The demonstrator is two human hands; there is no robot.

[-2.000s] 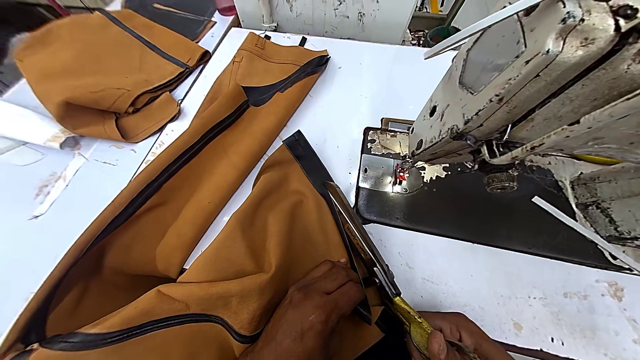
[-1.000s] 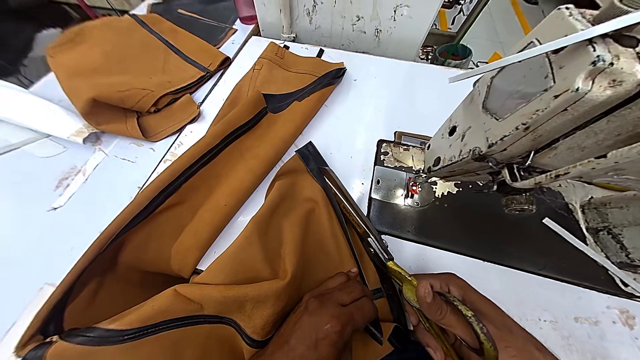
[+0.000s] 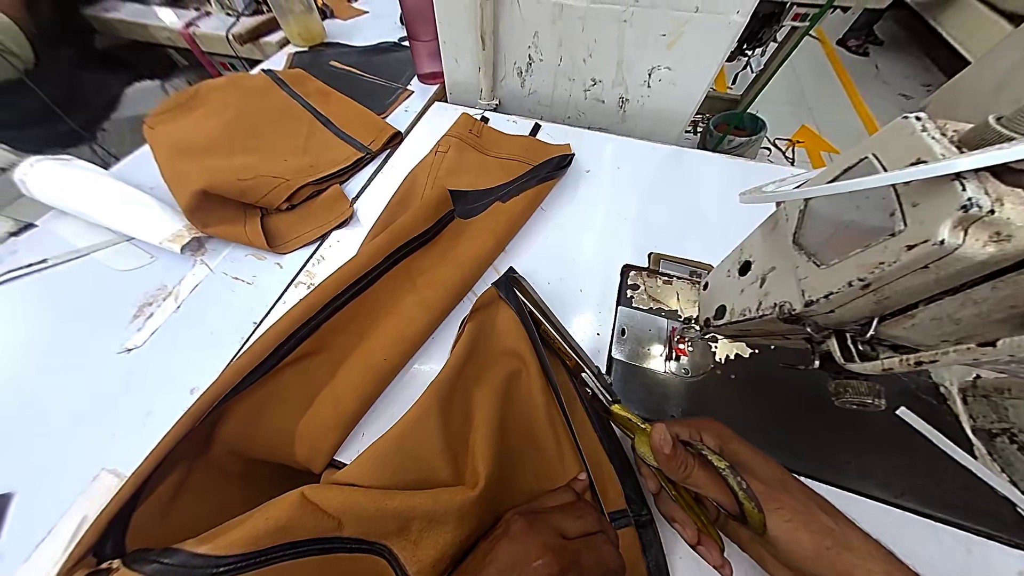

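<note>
Tan fabric trousers with black trim (image 3: 416, 312) lie spread across the white table. My left hand (image 3: 552, 532) presses on the tan cloth at the bottom centre, its fingertips at the black edge strip; whether it pinches the cloth is hard to tell. A pair of scissors with worn yellow handles (image 3: 640, 436) is in my right hand (image 3: 704, 488), thumb and fingers at the handle loops. The scissor blades lie along the black strip (image 3: 532, 320) at the edge of the cloth, pointing up and left, nearly closed together.
At the right stands a worn sewing machine (image 3: 872, 256) with a dark bed plate (image 3: 760, 416). Another folded tan garment (image 3: 256, 152) lies upper left, beside a white roll (image 3: 104, 200). A pink bottle (image 3: 422, 40) stands at the back. A small bucket (image 3: 732, 134) is beyond the table.
The yellow handles were spread wider one second ago and are closer together now. My right hand has turned around them. The view has shifted, showing more of the floor beyond.
</note>
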